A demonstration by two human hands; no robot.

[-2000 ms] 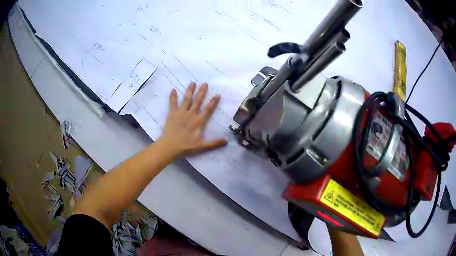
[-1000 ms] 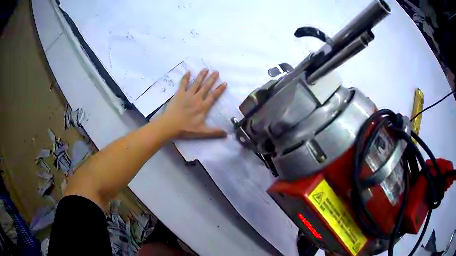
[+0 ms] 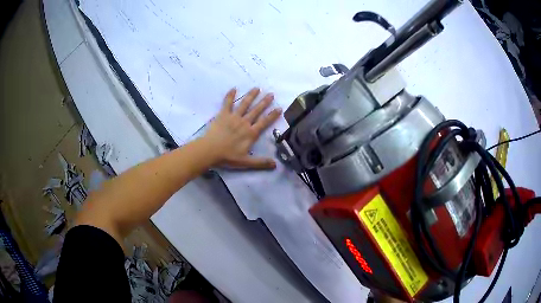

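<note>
The straight knife cutting machine (image 3: pixel 368 160), silver and red with a yellow label and red lit digits, stands over the white paper marker (image 3: pixel 196 41). Its blade and base plate are hidden under the body. My left hand (image 3: pixel 243 133) lies flat on the paper with fingers spread, its thumb close to the machine's front. Of my right arm only a sliver of skin (image 3: pixel 379 297) shows at the bottom edge under the motor; that hand is hidden. The dark fabric lay (image 3: pixel 127 86) shows as an edge along the paper's left side.
A black power cord (image 3: pixel 422 177) is coiled on the motor and runs off right. A yellow bar, the cloth weight (image 3: pixel 503 154), lies behind it. The pale table edge (image 3: pixel 184 237) curves along the left and bottom. Scraps (image 3: pixel 71 183) lie on the brown floor.
The machine has shifted left in view and turned slightly. My left hand stays beside its front, now covering most of the cut line. A stepped paper edge shows below the hand.
</note>
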